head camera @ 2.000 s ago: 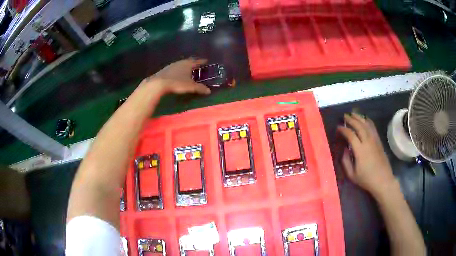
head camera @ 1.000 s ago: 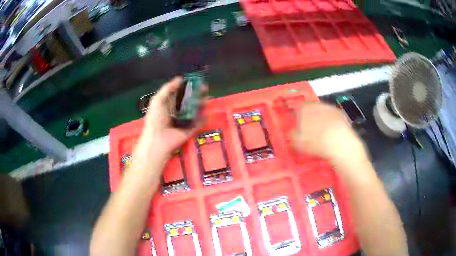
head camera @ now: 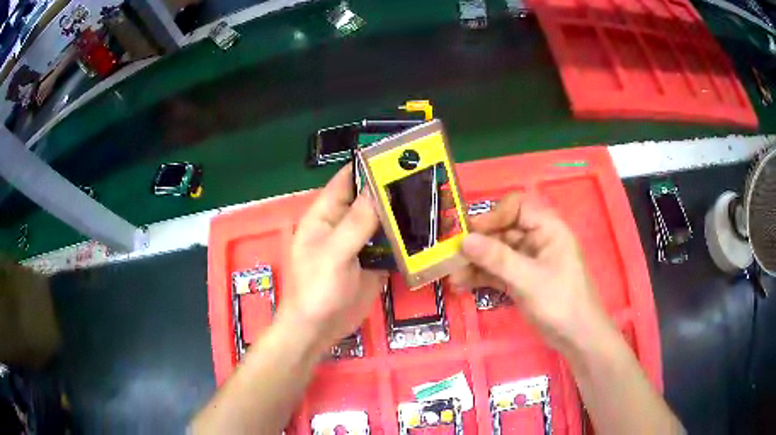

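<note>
My left hand [head camera: 328, 259] holds a board-and-screen assembly [head camera: 379, 257], mostly hidden behind a front frame; a yellow-orange flex tab [head camera: 418, 108] sticks out at its top. My right hand [head camera: 532, 263] holds the lower right edge of the front frame [head camera: 455, 234], which has a yellow face, a pinkish-gold rim, an open window and a round hole above it. The frame is tilted over the assembly, and a dark screen shows through the window. Whether the two are fully joined I cannot tell. The red parts tray [head camera: 272, 218] lies below my hands with loose frames [head camera: 415, 333] in its pockets.
Behind the tray a green belt [head camera: 255, 106] carries several units, one [head camera: 333, 144] just behind my left hand. More red trays [head camera: 647, 110] lie at the back right. A spare board unit [head camera: 670, 219] and a fan [head camera: 761, 208] are at right, a grey post [head camera: 64, 191] at left.
My left hand has brought the assembly from the belt to above the tray. My right hand has taken a frame and holds it against the assembly. The tray's far-right pocket no longer holds its frame.
</note>
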